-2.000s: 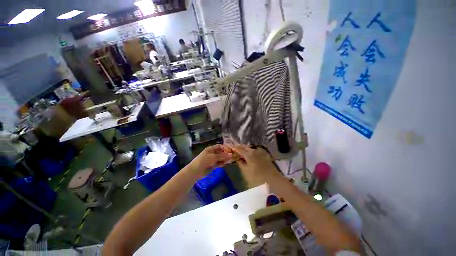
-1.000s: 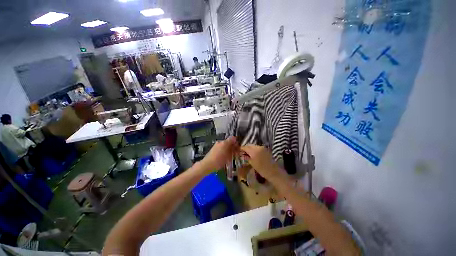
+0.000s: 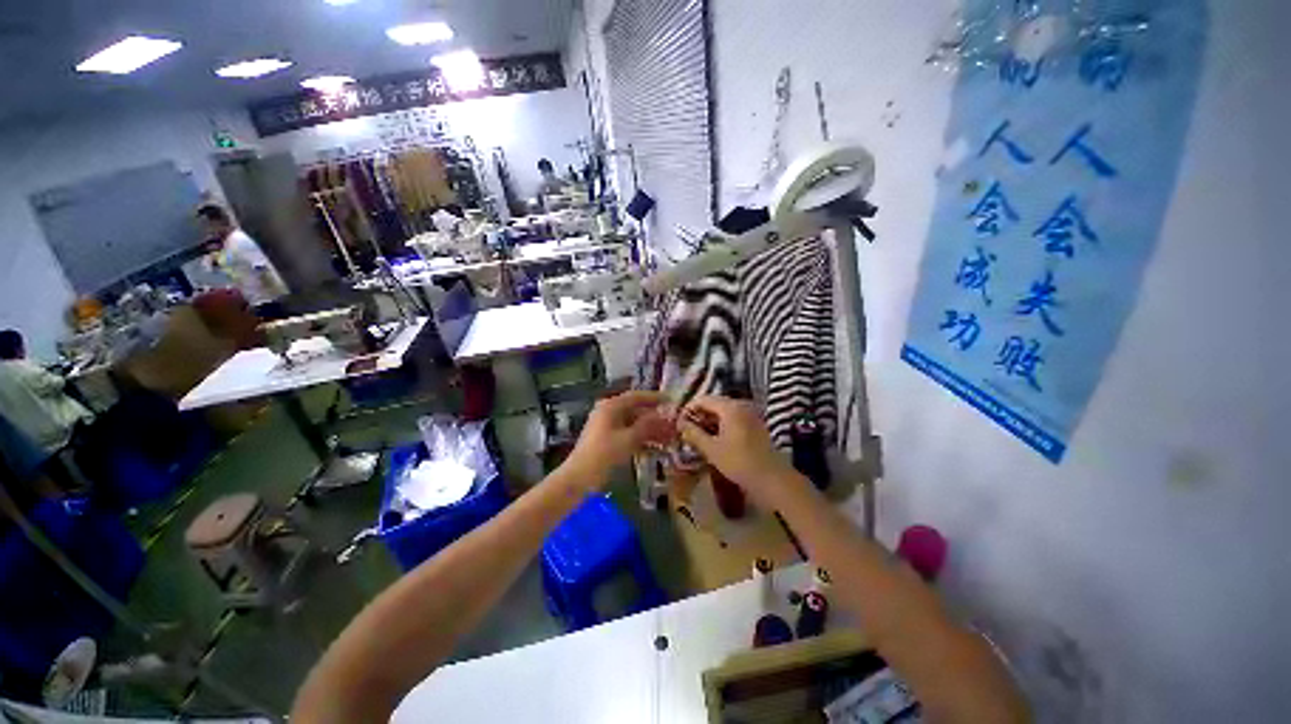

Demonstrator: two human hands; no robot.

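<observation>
My left hand (image 3: 620,430) and my right hand (image 3: 736,437) are raised in front of me above the sewing table, fingertips close together. Between them they pinch a small reddish, patterned piece (image 3: 677,439); it is too small and blurred to tell its shape. Behind my hands, a black-and-white striped cloth (image 3: 786,318) hangs from a stand. Below is the white sewing table (image 3: 566,672), with part of the beige machine (image 3: 736,682) at the bottom edge.
Dark thread cones (image 3: 810,611) stand behind the machine. A blue stool (image 3: 602,549) and a blue bin (image 3: 411,526) holding white material are on the floor beyond the table. A brown stool (image 3: 227,523) is at left. A blue poster (image 3: 1048,226) hangs on the right wall. People are in the background.
The view first tilted up, showing less of the machine, then shifted slightly. My hands stay raised together, their fingers in changed positions around the small piece. A standing person now shows at back left.
</observation>
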